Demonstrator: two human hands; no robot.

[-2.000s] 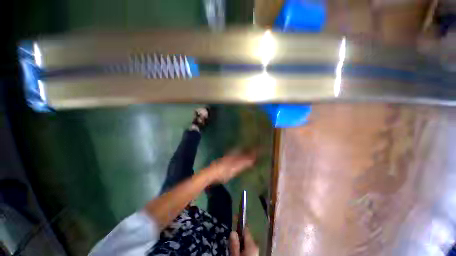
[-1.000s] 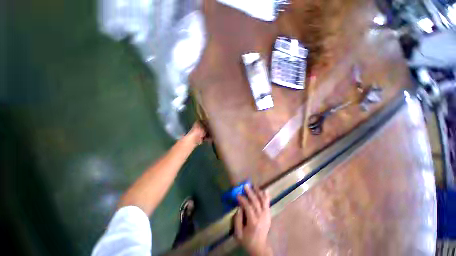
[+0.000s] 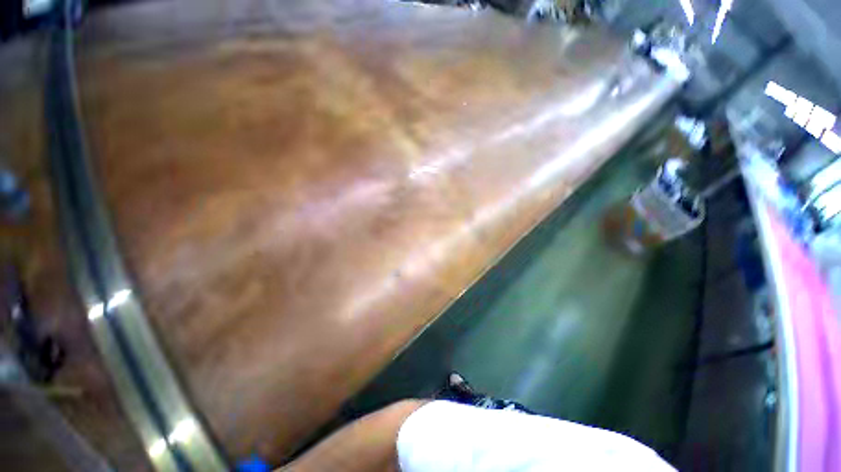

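Note:
The long metal rail (image 3: 85, 249) lies across the left part of the brown cutting table (image 3: 277, 230), from the top left to the bottom edge. A blue end piece (image 3: 252, 464) shows beside it at the bottom edge. A bare forearm with a white sleeve, seemingly my right, reaches left towards that end. Its hand is cut off by the picture's edge, so any contact with the rail is hidden. My left hand is out of view. Dark blurred shapes, perhaps scissors (image 3: 41, 350), lie left of the rail.
The table's long edge runs from bottom centre to upper right, beside the green floor (image 3: 544, 341). A carton heaped with scraps (image 3: 669, 207) stands on the floor. Another table with pink fabric (image 3: 811, 313) is at the far right. Crumpled material lies at the table's far end.
The view has swung right along the table. The rail now appears at the left; the boxes and strip beside it have left view. Both hands, seen before, are out of the picture.

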